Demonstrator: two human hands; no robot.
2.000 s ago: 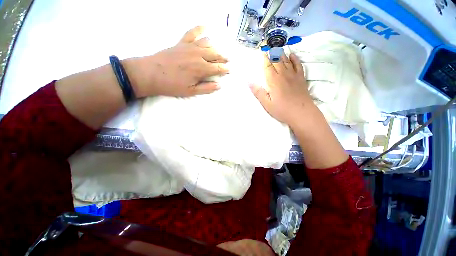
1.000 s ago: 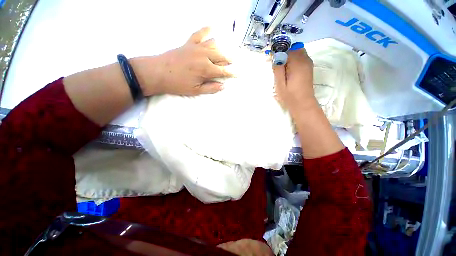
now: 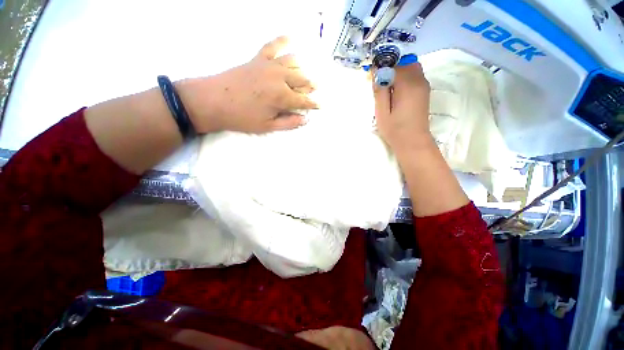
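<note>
A white cloth garment piece (image 3: 294, 178) lies on the machine table and spills over its front edge onto the lap, strongly overexposed. My left hand (image 3: 267, 92) lies flat on the cloth, fingers apart, left of the needle area. My right hand (image 3: 404, 102) is at the needle area, beside the round grey fitting (image 3: 385, 68) and its blue tab; its fingertips are partly hidden behind the fitting, and whether they pinch anything cannot be seen. The white sewing machine head (image 3: 445, 34) with blue trim and "JACK" lettering stands at upper right.
More cream cloth (image 3: 465, 116) lies right of my right hand under the machine head. A ruled strip (image 3: 161, 188) runs along the table's front edge. A blue crate (image 3: 137, 284) and a plastic scrap bag (image 3: 390, 294) are below. A dark control panel (image 3: 603, 102) is at right.
My right hand has moved from lying spread on the cloth up to the needle area, its fingers now drawn together. My left hand and the cloth have barely shifted.
</note>
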